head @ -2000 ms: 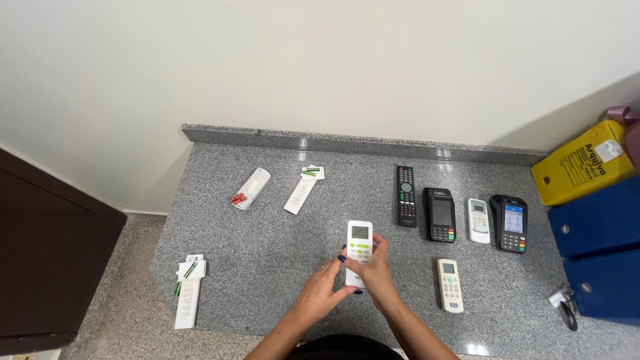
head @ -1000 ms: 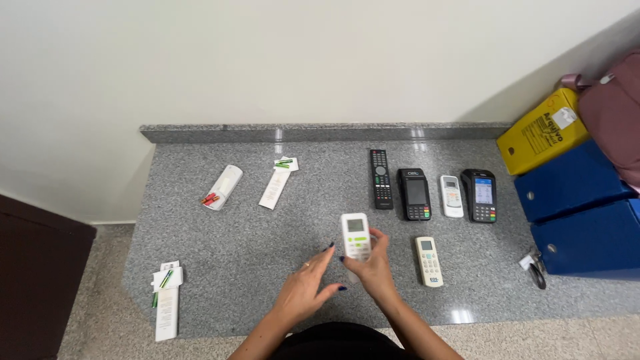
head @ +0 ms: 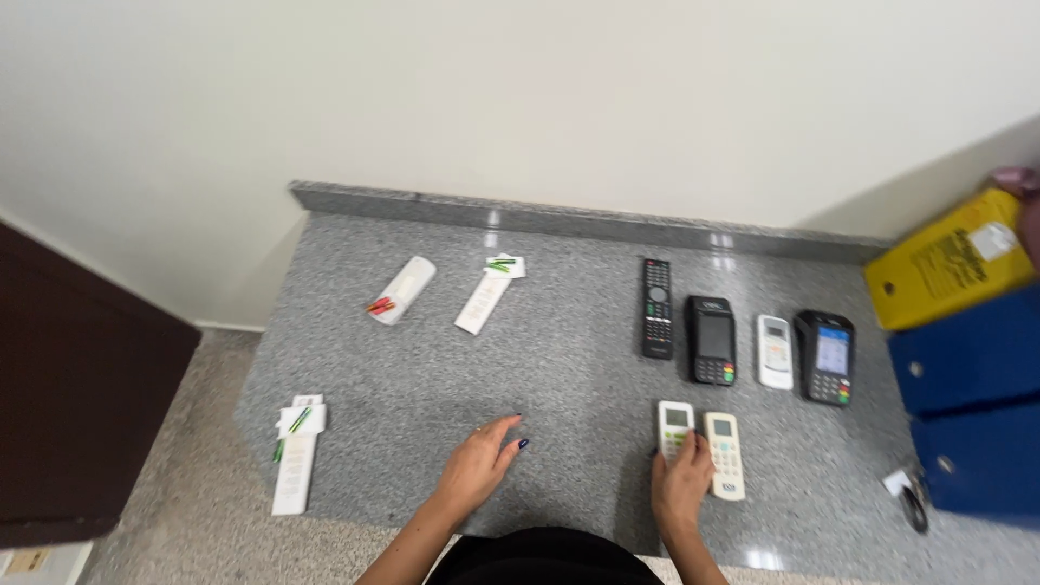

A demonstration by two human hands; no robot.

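Observation:
My right hand (head: 682, 479) grips the lower part of a white remote control with green buttons (head: 676, 418), low over the granite counter (head: 561, 366). Just right of it lies a cream remote control (head: 723, 455). My left hand (head: 483, 463) is over the counter with its fingers apart, holding nothing. Behind the right hand are a black remote control (head: 657, 309), a black card payment terminal (head: 712, 341), a small white remote control (head: 775, 352) and a second payment terminal (head: 827, 357) with a lit screen.
At left lie a white remote control or cover (head: 410, 284) with red batteries and two narrow white pieces (head: 481, 307), (head: 295, 479) bearing papers and green batteries. A yellow file box (head: 942, 260), blue binders (head: 967, 357) and keys (head: 915, 504) stand or lie at right.
My right hand has carried the white remote control to the right, beside the cream one. My left hand, earlier near that remote, has let go and is apart from it. The view has shifted.

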